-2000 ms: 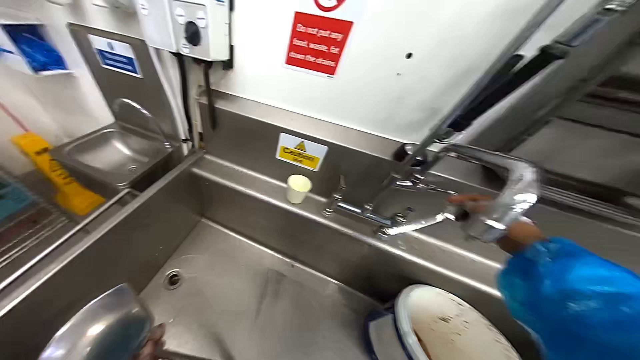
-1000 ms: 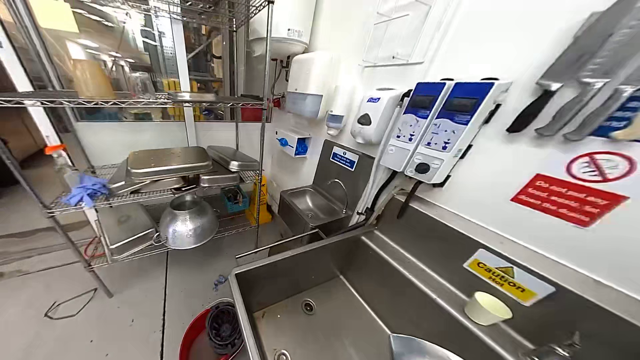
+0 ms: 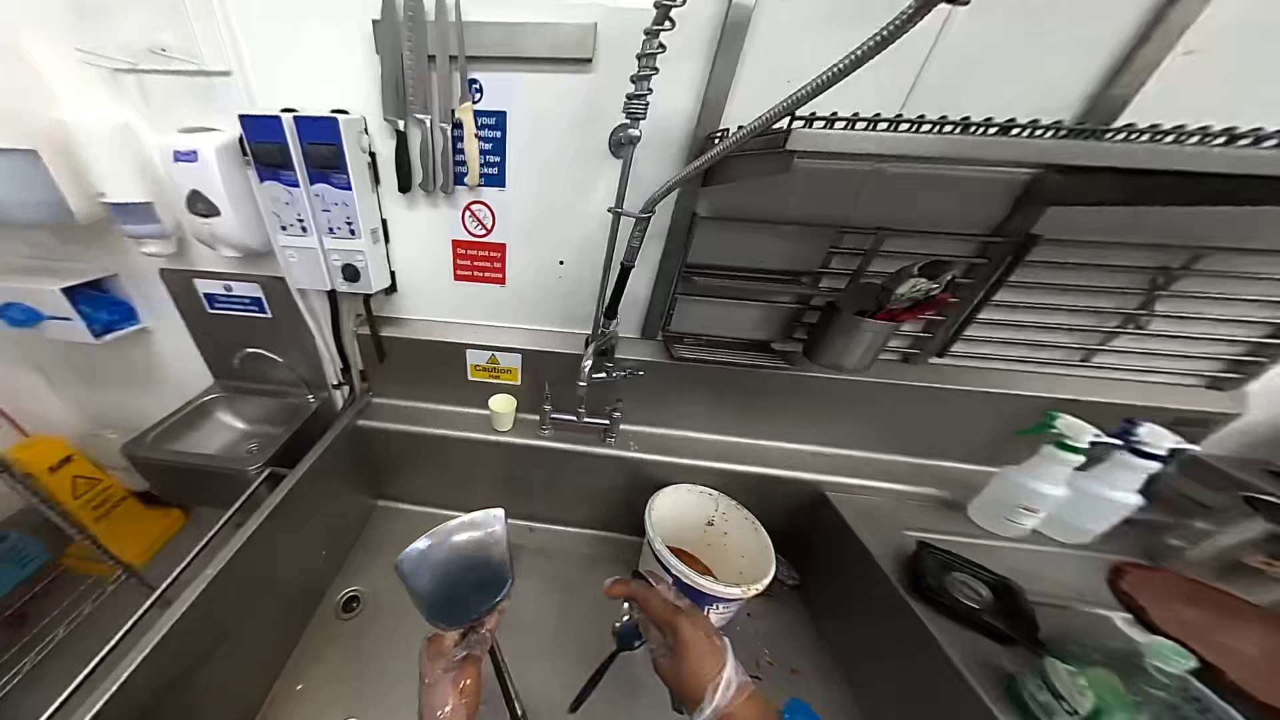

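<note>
My left hand [image 3: 458,660], in a clear plastic glove, grips a metal wok spatula [image 3: 458,572] near the base of its wide blade, over the steel sink [image 3: 560,590]. My right hand [image 3: 680,645], also gloved, is raised in front of a white plastic bucket [image 3: 722,530] with brown residue inside. A dark-handled utensil [image 3: 612,655] lies beside the right hand; whether the fingers touch it is unclear. The pre-rinse spray tap [image 3: 600,365] stands at the back of the sink, beside a pale yellow cup [image 3: 502,411].
Two spray bottles [image 3: 1035,480], a black plastic tray [image 3: 972,592] and a brown lid-like item [image 3: 1200,630] are on the right drainboard. A wire rack [image 3: 1120,300] with a utensil holder [image 3: 850,335] hangs above. Knives [image 3: 430,110] hang on the wall; a hand basin [image 3: 225,430] stands left.
My right hand, on the spray tap two seconds ago, is now by the bucket. The tap now hangs upright at the wall. The view has swung left and back.
</note>
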